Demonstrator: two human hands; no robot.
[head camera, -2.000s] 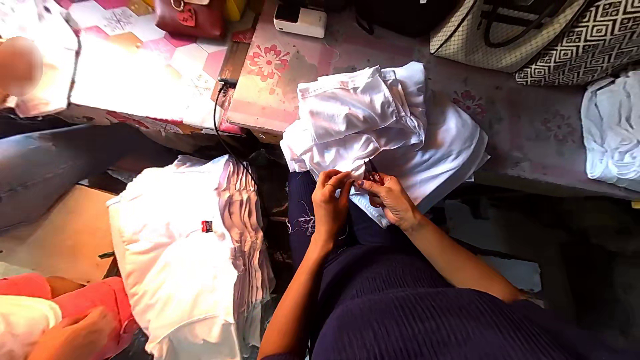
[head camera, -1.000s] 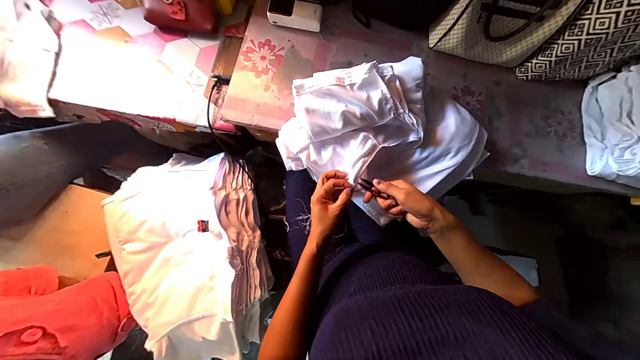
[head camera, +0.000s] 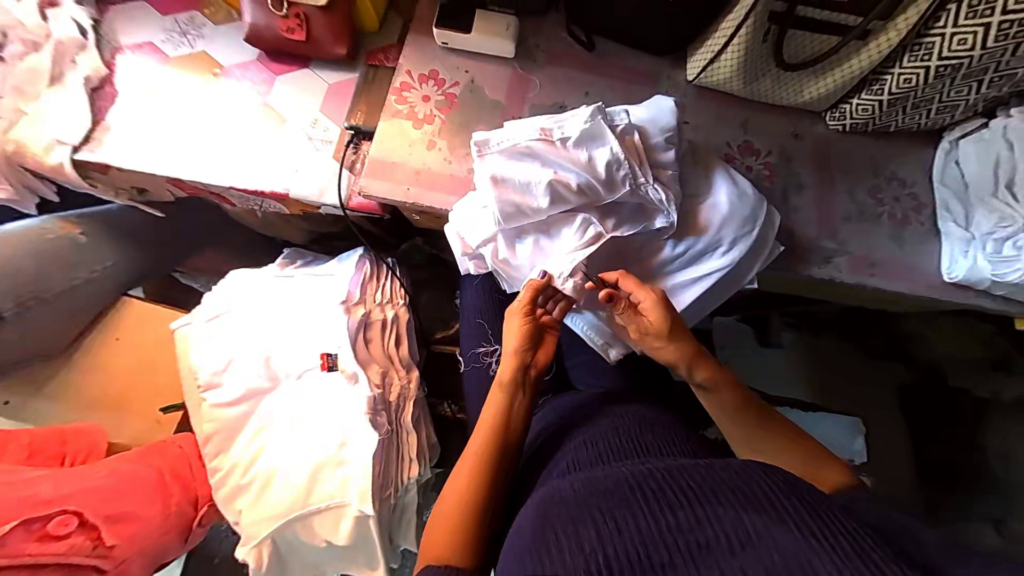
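A white garment (head camera: 552, 176) lies bunched over my lap and the table edge, on top of more white cloth (head camera: 712, 232). My left hand (head camera: 538, 324) pinches the near edge of the garment between thumb and fingers. Just right of it, my right hand (head camera: 644, 316) is closed around a small dark cutting tool (head camera: 594, 280), probably thread snips, its tip at the cloth by my left fingertips. Most of the tool is hidden by my fingers. Loose white threads (head camera: 484, 356) cling to my dark trousers, left of my left hand.
Stacked white garments (head camera: 280, 400) with a small red label stand at the left, beside a person's red sleeve (head camera: 104, 504). A black cable (head camera: 342, 188) hangs over them. On the table (head camera: 840, 216) are handbags (head camera: 784, 64), a white device (head camera: 476, 32) and folded white cloth (head camera: 984, 200).
My right hand has moved left, bringing the cutting tool back to the cloth beside my left fingers. At the upper left, the other person's white cloth has changed place and shape.
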